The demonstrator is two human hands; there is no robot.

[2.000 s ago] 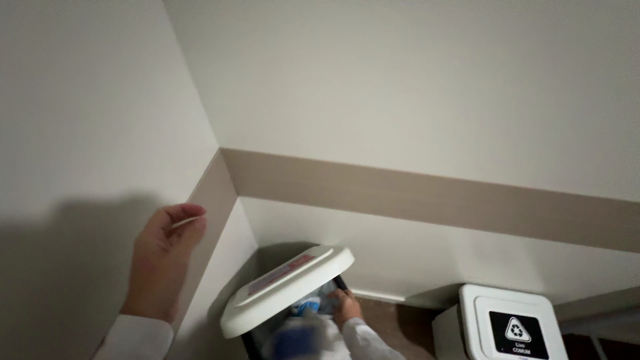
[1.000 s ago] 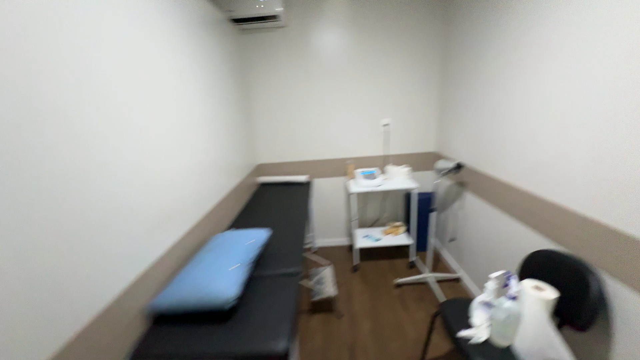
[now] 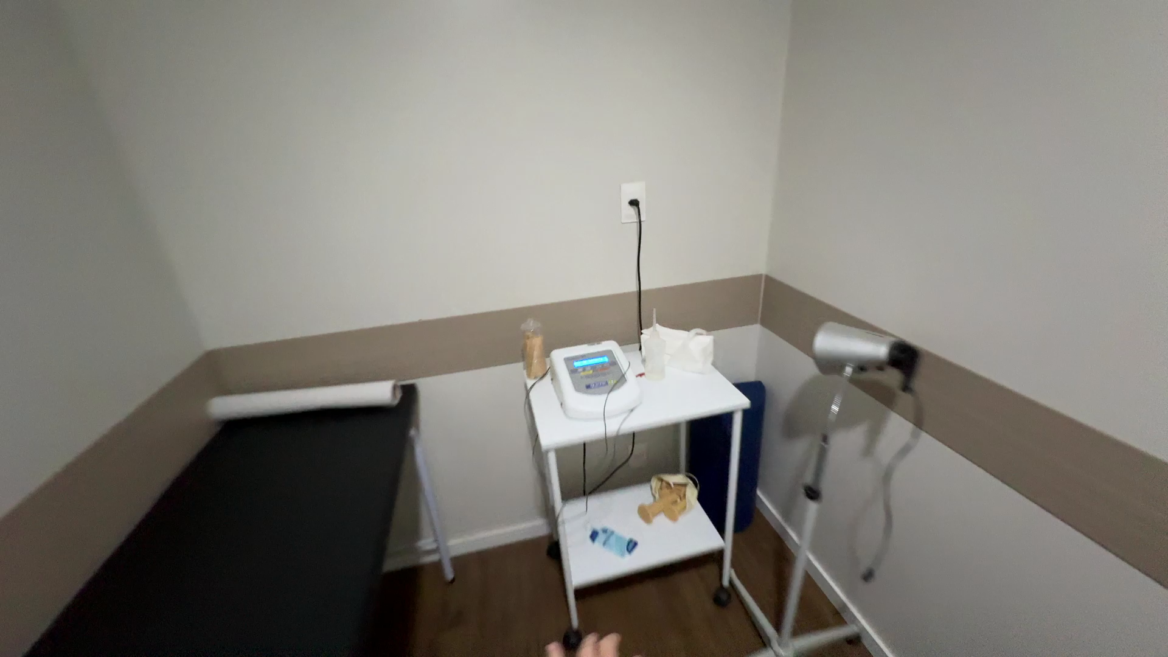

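Observation:
Only the fingertips of one hand [image 3: 584, 646] show at the bottom edge, below the white wheeled cart; which hand it is, and whether it holds anything, cannot be told. On the cart's top shelf [image 3: 680, 411] stand a white electrotherapy-type device [image 3: 595, 379] with a lit screen, a clear bottle with tan contents [image 3: 534, 351], a clear squeeze bottle [image 3: 654, 354] and crumpled white tissue or cloth [image 3: 686, 349]. The lower shelf [image 3: 657, 558] carries a blue packet [image 3: 613, 541] and tan rolled straps [image 3: 668, 500].
A black treatment table [image 3: 274, 511] with a white paper roll [image 3: 306, 400] lies at left. On the right stands a lamp [image 3: 853, 349] on a wheeled metal stand [image 3: 803, 557]. A dark blue panel [image 3: 744, 456] leans behind the cart. A black cord runs to the wall outlet [image 3: 632, 202].
The view has swung from the bins to the room, then closer to the cart. Two seconds ago one hand was raised and another was at the white bin's tilted lid.

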